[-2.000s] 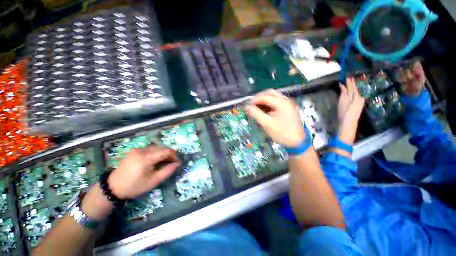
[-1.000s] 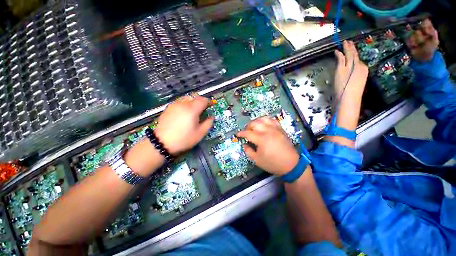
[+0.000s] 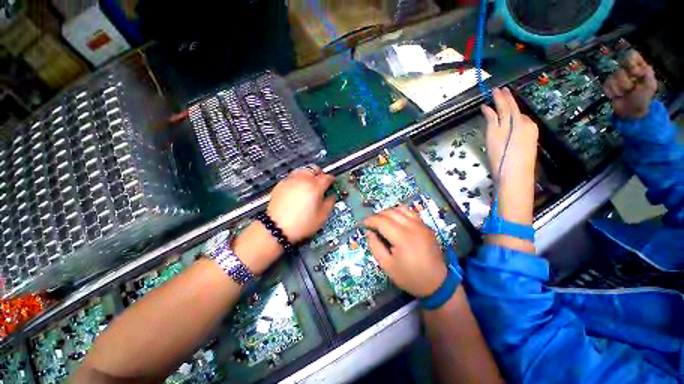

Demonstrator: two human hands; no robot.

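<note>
My left hand, with a black bead bracelet and metal watch, reaches over the upper left circuit board of a carrier. Its thumb and fingers are bent close together at the board's top edge; whether they hold a part is hidden. My right hand, with a blue wrist strap, is palm down with curled fingers over the same carrier. Its fingertips are just above the lower left board, near a small orange component. I cannot tell if it holds anything.
Beyond the rail stand a large component tray, a narrower component tray and an orange parts heap. To the right, a co-worker's hand is over a carrier with loose black parts. Another raised hand is farther right.
The view has shifted, so the boards appear lower. My left hand now covers the upper left board's orange component. My right fingertips have moved slightly off the lower left board's orange component.
</note>
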